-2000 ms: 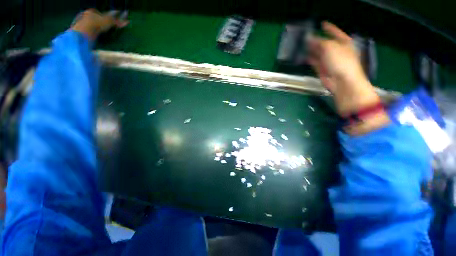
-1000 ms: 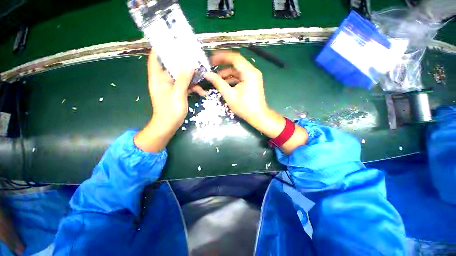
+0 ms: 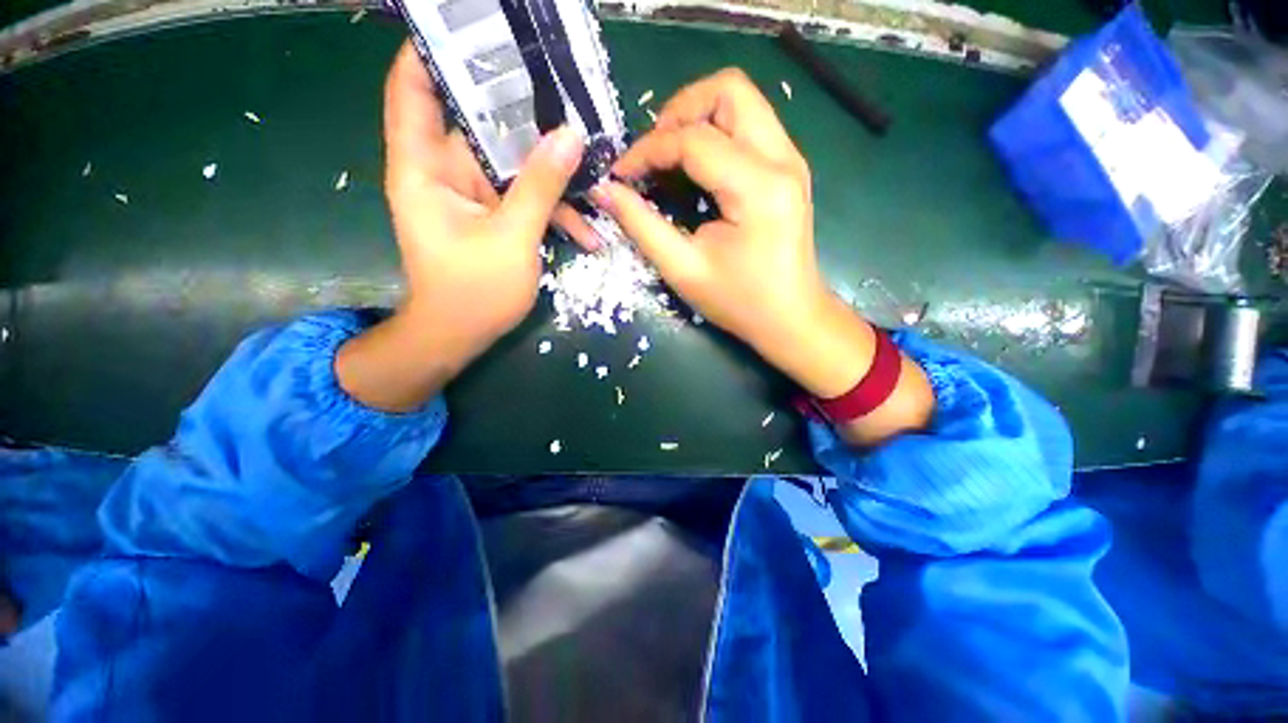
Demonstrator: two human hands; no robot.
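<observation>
My left hand (image 3: 459, 233) holds a phone unit (image 3: 497, 64), thumb on its near end. The phone is a dark slab with a silver-white middle and black strips, tilted, its far end cut off by the top edge. My right hand (image 3: 742, 212) is at the phone's near right corner, thumb and forefinger pinched together there. Whether a small piece is between these fingertips cannot be told. A heap of tiny white flakes (image 3: 600, 290) lies on the green mat below the hands, with single flakes scattered around.
A worn whitish rail (image 3: 848, 31) runs along the top. A thin black stick (image 3: 836, 81) lies near it. At the right are a blue bin (image 3: 1081, 141) with a white label, clear plastic bags (image 3: 1218, 226) and a silver cylinder (image 3: 1237, 346) in a holder. A blue sleeve shows at the right edge.
Two seconds ago both hands were apart over the belt. Since one second ago, the phone has turned more upright and my right fingers have closed at its near corner. The view has shifted.
</observation>
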